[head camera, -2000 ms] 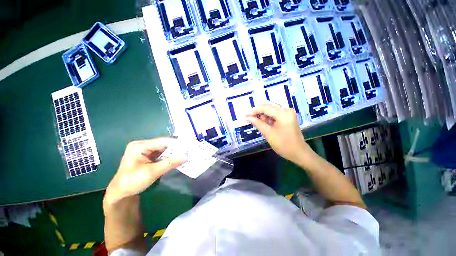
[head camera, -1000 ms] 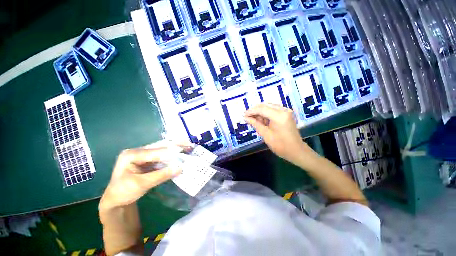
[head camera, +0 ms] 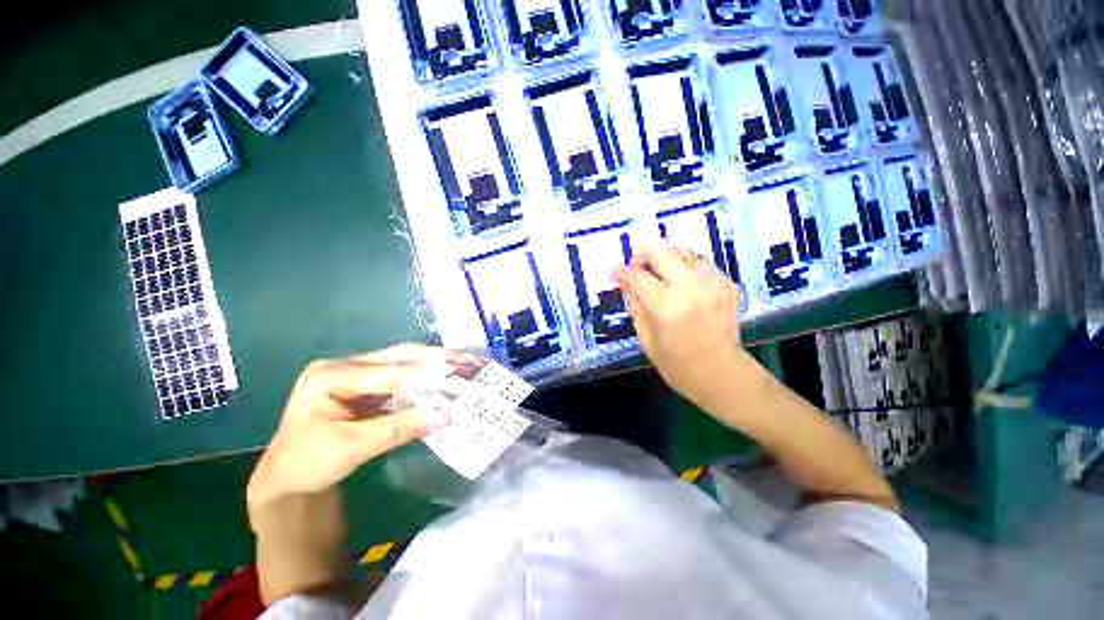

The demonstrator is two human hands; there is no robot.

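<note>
My left hand (head camera: 345, 424) pinches a small white sheet with rows of tiny marks (head camera: 482, 424) in front of my body, with clear film around it. My right hand (head camera: 688, 309) is over the front row of the clear blister tray (head camera: 418, 200), its thumb and fingertips together at a blue-edged unit (head camera: 596, 260) in the second pocket from the left. Whether the fingertips hold a small piece cannot be told. The tray's pockets hold rows of blue-edged units with white centres and black blocks.
Two loose blue-edged units (head camera: 257, 82) touch at the upper left. A strip of small black rectangles (head camera: 176, 303) lies on the green bench (head camera: 73, 267). Shiny stacked trays (head camera: 969, 145) stand right of the work tray. More units (head camera: 890, 388) sit below the bench. A red stool (head camera: 230, 596) shows at the bottom.
My right hand stays at the same unit, with its fingertips slightly lower and more closed over it. My left hand still holds the sheet. The whole view has shifted slightly.
</note>
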